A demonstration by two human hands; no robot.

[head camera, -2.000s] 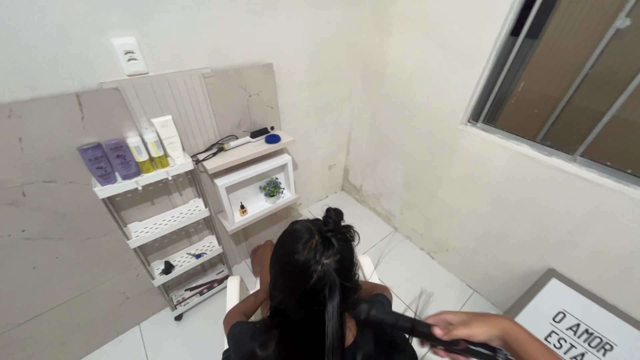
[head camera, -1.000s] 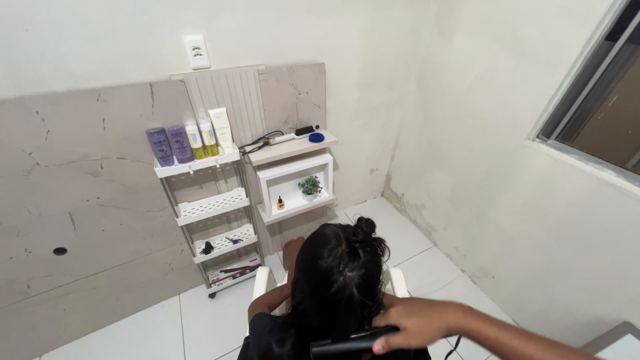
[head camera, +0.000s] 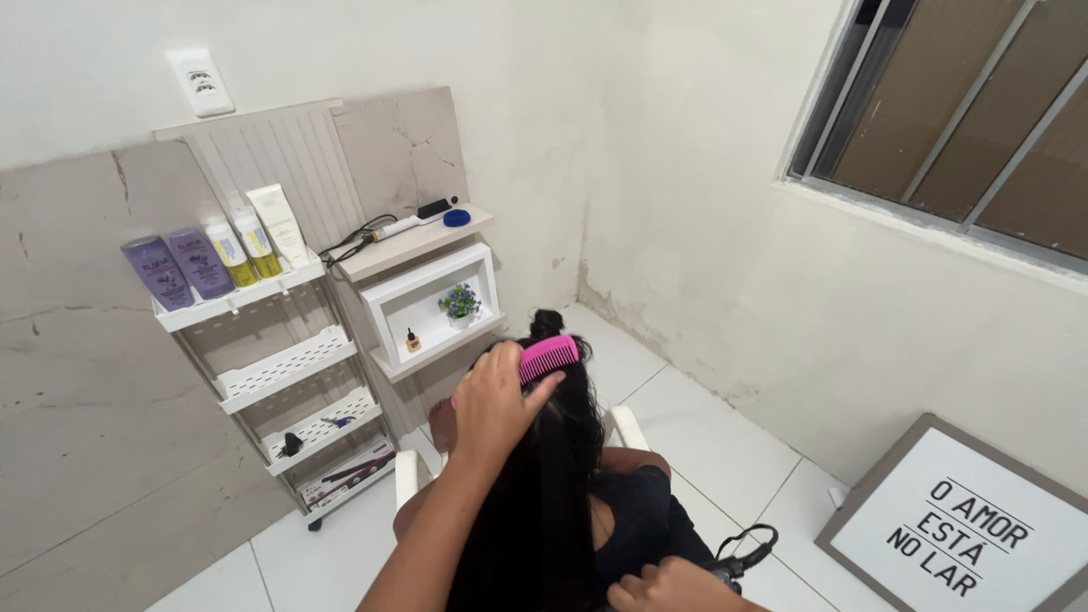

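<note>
A person in a dark top sits on a white chair point(head camera: 627, 427), back toward me, long black hair point(head camera: 535, 510) hanging down and a small bun point(head camera: 546, 323) on top. My left hand point(head camera: 497, 399) holds a pink comb point(head camera: 548, 359), its teeth against the hair on the crown. Low at the right, my right hand point(head camera: 676, 586) is closed around a black corded hair tool point(head camera: 729, 571); its cord loops beside the hand. Most of that tool lies hidden by the hand and the frame's bottom edge, so its exact kind cannot be told.
At left stands a white tiered trolley point(head camera: 242, 297) with several bottles and tubes. Beside it, a wall shelf point(head camera: 416, 242) carries a corded styling tool and a blue round item. A box shelf point(head camera: 429, 310) holds a small plant. A framed sign point(head camera: 960, 518) leans at lower right, below a window point(head camera: 952, 119).
My left hand has come into view with the pink comb on the hair. My right hand, earlier at the back of the hair with the black tool, is now lower.
</note>
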